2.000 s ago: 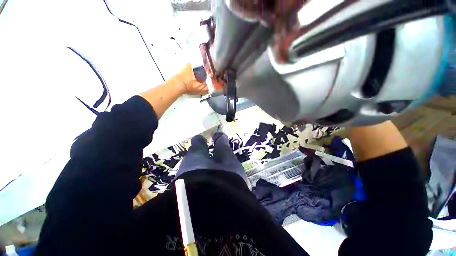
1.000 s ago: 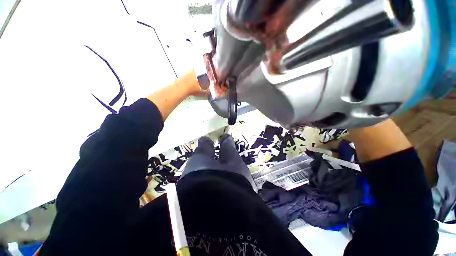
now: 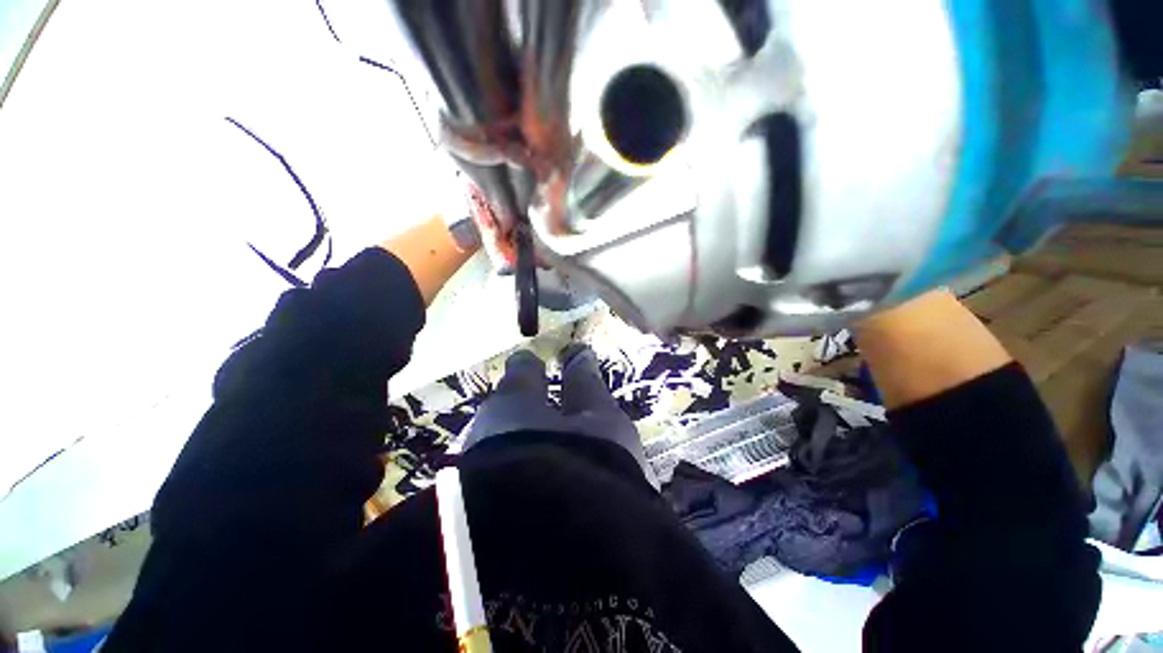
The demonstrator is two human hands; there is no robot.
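Note:
The cloth cutting machine (image 3: 842, 166), silver with a blue-teal band, fills the upper right, close to the camera. Silver rods (image 3: 510, 77) with reddish-brown stains stand at its front. A dark upright part (image 3: 527, 283) hangs below them. The white paper marker (image 3: 128, 230) covers the lay at left, with thin dark cut lines (image 3: 300, 191). My left forearm reaches to the machine's front; only the wrist shows and my left hand is hidden behind the machine. My right forearm goes up behind the motor body; my right hand is hidden by it.
Black and white offcuts (image 3: 714, 364) litter the floor below the table edge. A plastic crate (image 3: 727, 440) and dark crumpled fabric (image 3: 816, 504) lie at lower right. A white stick (image 3: 457, 542) juts into the bottom. Grey cloth (image 3: 1129, 447) shows at far right.
The machine has shifted left in view and turned, showing more of its blue-teal band and a round dark hole. It now covers my left hand. My left forearm has drawn back slightly.

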